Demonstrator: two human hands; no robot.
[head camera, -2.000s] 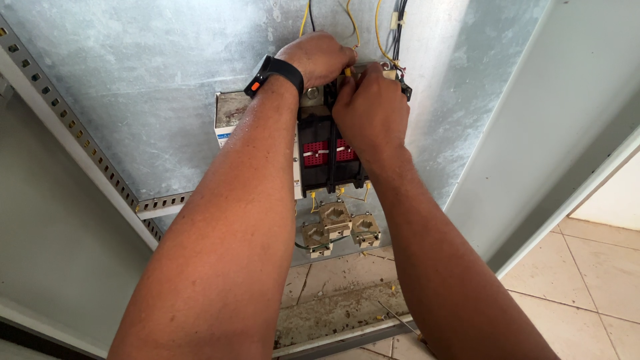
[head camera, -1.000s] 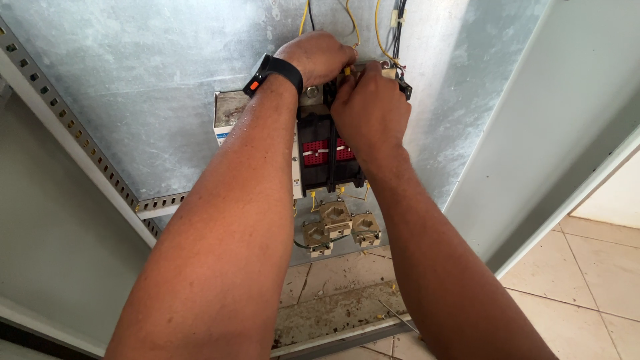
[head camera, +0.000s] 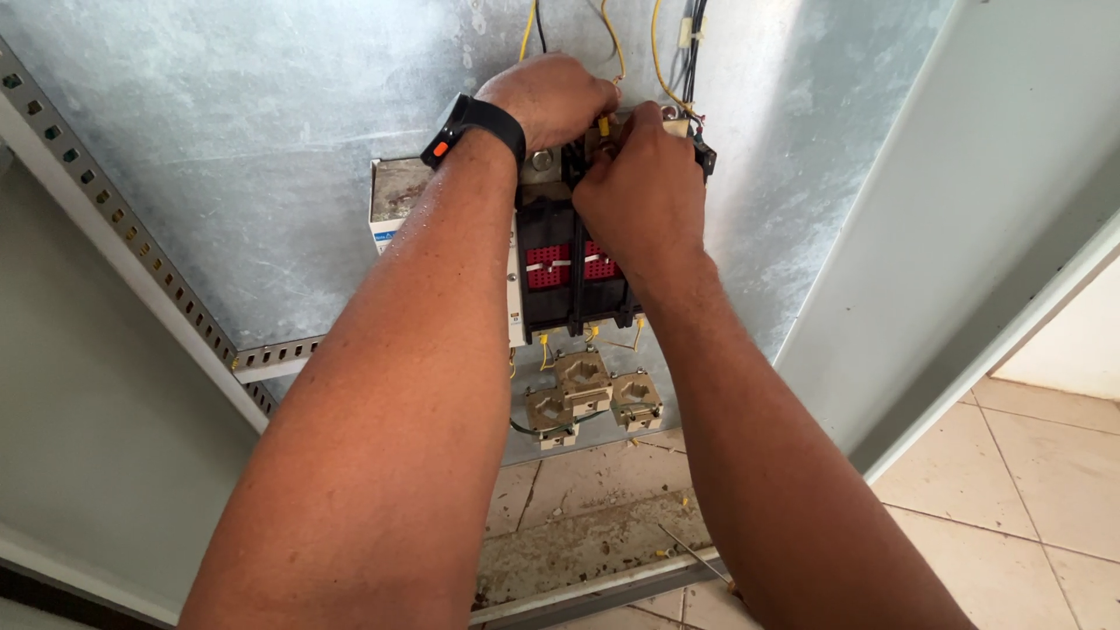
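A black circuit breaker or switch unit (head camera: 549, 302) with red perforated inserts is mounted on the metal back panel. My left hand (head camera: 551, 101), with a black band on its wrist, is at the unit's top edge, fingertips by a yellow wire (head camera: 615, 44). Close to its right, my right hand (head camera: 647, 188) has its fingers bent around the top terminals, beside a small yellow wire lug (head camera: 604, 127). What the fingertips grip is hidden. A hex bolt head (head camera: 542, 161) shows on a terminal below my left hand. More yellow and black wires (head camera: 691, 61) hang down at the right.
Several beige current transformers (head camera: 582, 376) sit below the unit. A slotted metal rail (head camera: 144, 249) runs along the left, and a cabinet side panel (head camera: 910, 175) stands at the right. Debris and a thin rod-like object (head camera: 696, 555) lie at the cabinet's bottom edge, by floor tiles (head camera: 1041, 455).
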